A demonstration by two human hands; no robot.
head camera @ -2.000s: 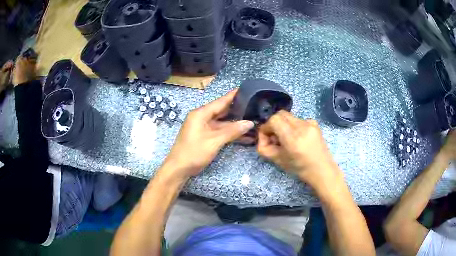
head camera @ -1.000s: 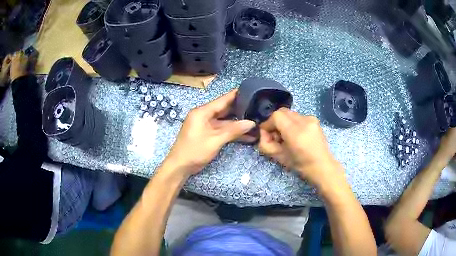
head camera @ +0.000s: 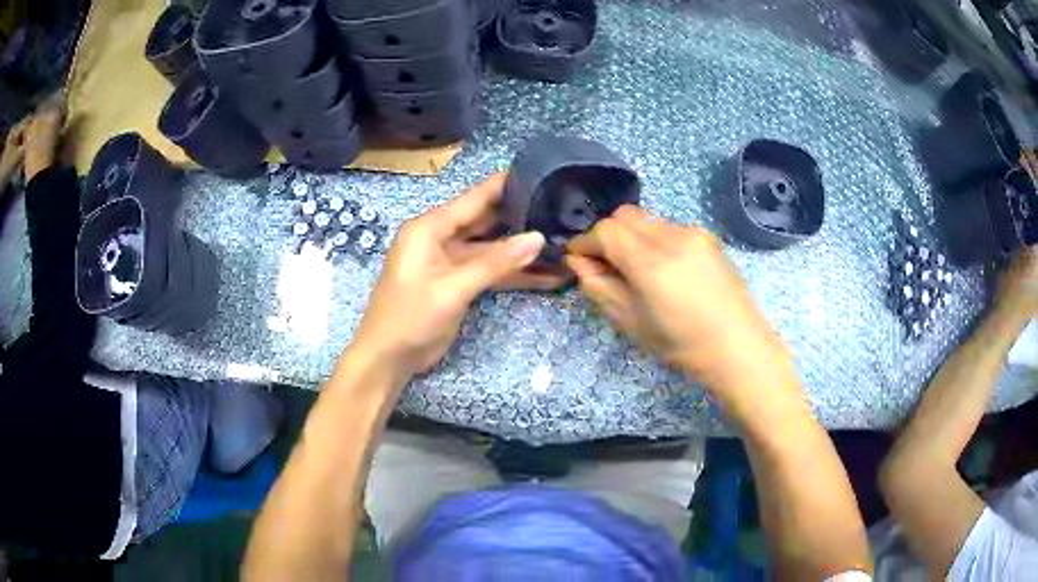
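Observation:
A dark plastic housing [head camera: 573, 171] is held tilted above the bubble wrap, its open top facing me. My left hand [head camera: 438, 273] is shut on its left side, with the thumb at the lower rim. My right hand [head camera: 666, 279] has its fingertips pinched at the lower right rim; whether they hold a small fitting is hidden. Another housing [head camera: 776, 194] stands open side up on the wrap to the right. A pile of small black-and-white fittings [head camera: 332, 219] lies to the left.
Stacked housings [head camera: 412, 74] stand on the cardboard [head camera: 100, 85] at the back left. More stacked housings [head camera: 114, 256] stand at left. Another fittings pile [head camera: 920, 284] lies at right, near another person's arm [head camera: 968, 398]. A single housing [head camera: 546, 34] stands at the back.
The whole view has shifted, so the bench appears slightly higher and further left. My right fingers sit a little flatter at the housing's rim. My left hand keeps its hold.

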